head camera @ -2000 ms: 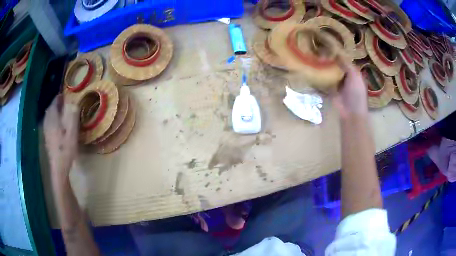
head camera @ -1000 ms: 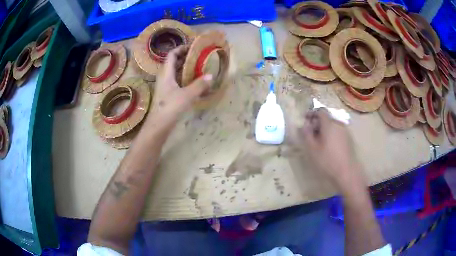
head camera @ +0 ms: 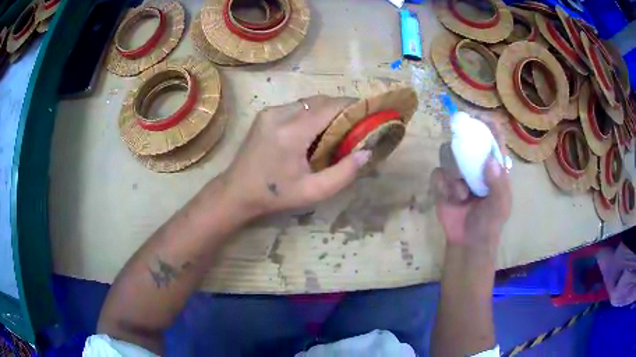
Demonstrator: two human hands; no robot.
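My left hand (head camera: 279, 164) holds a tan flanged ring (head camera: 362, 129) tilted above the middle of the table, the thumb at its red band and the fingers behind the brim. My right hand (head camera: 478, 202) grips the white glue bottle (head camera: 474, 150) to the right of the ring. The bottle's blue nozzle (head camera: 448, 104) points up and slightly left, apart from the ring. The right fingers are slightly blurred.
Low stacks of tan-and-red rings (head camera: 171, 115) lie at the left and back. A large ring heap (head camera: 533, 77) lies at the right. A light-blue tube (head camera: 411, 35) lies at the back. A dark flat rectangle (head camera: 87, 52) lies beside the green edge (head camera: 28, 139).
My left hand has brought the ring right and nearer, turning it on edge. My right hand has taken the glue bottle off the table. The white scrap is no longer visible.
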